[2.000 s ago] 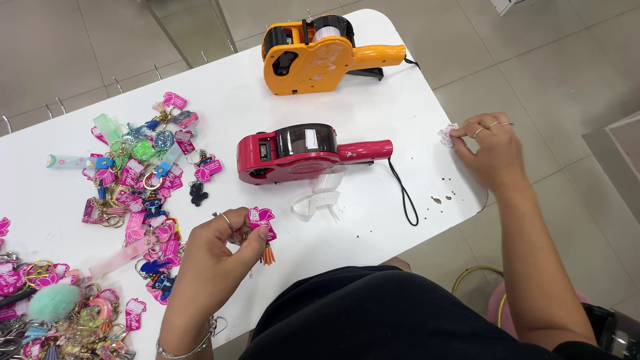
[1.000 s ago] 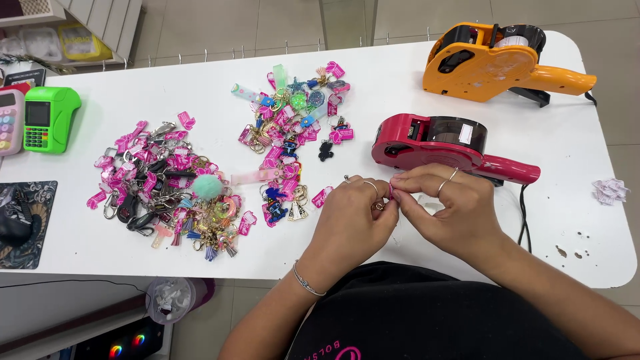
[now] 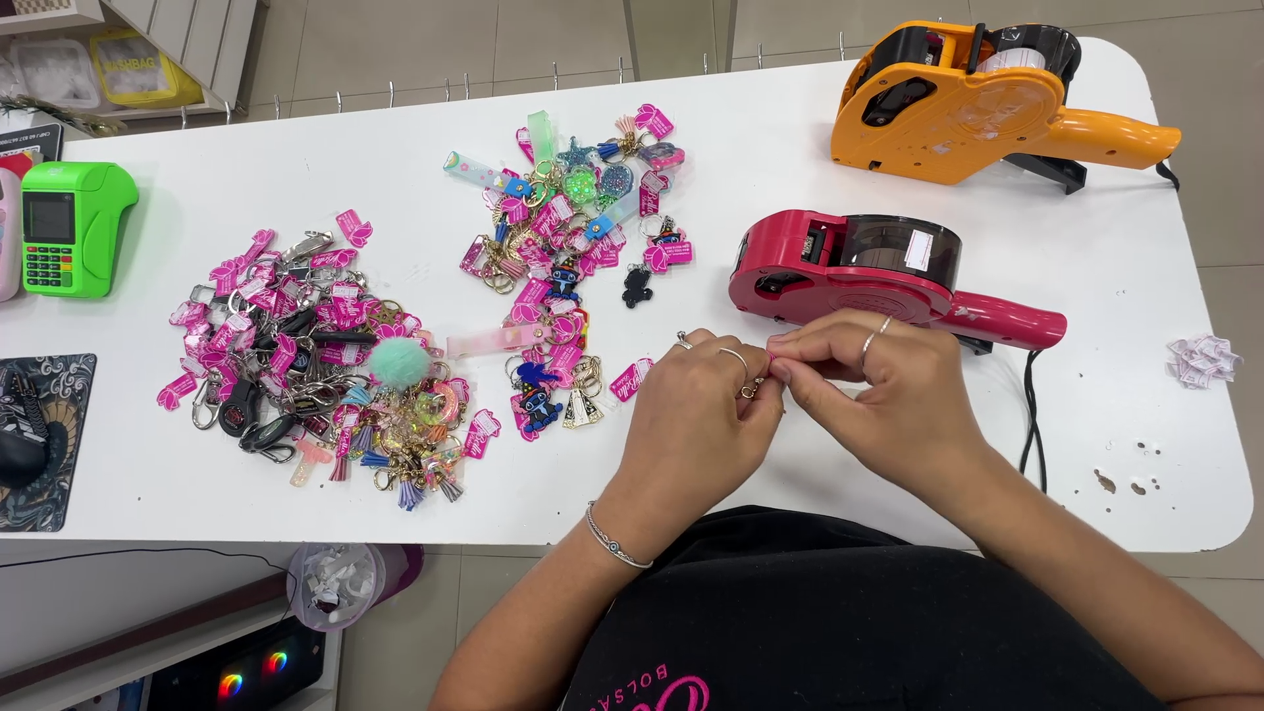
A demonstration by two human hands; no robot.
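Note:
My left hand (image 3: 696,425) and my right hand (image 3: 879,390) meet at the fingertips, just below a red price labeler (image 3: 849,272). Between them they pinch a small keychain with a metal clasp (image 3: 751,388) and a bit of pink tag; the fingers hide most of it. Left of my hands lies one pile of keychains with pink tags (image 3: 553,222), and farther left a larger pile of tagged keychains (image 3: 296,346) with a mint pompom (image 3: 399,363). A loose pink tag (image 3: 632,379) lies beside my left hand.
An orange price labeler (image 3: 968,109) stands at the back right. Crumpled paper (image 3: 1203,360) lies near the right edge of the white table (image 3: 987,523). At the left are a green card terminal (image 3: 77,227) and a mouse on a patterned pad (image 3: 74,444). A waste bin (image 3: 341,583) stands below the front edge.
My right hand was by the crumpled paper two seconds ago; it has come in to meet my left hand at the small keychain. The view has shifted left.

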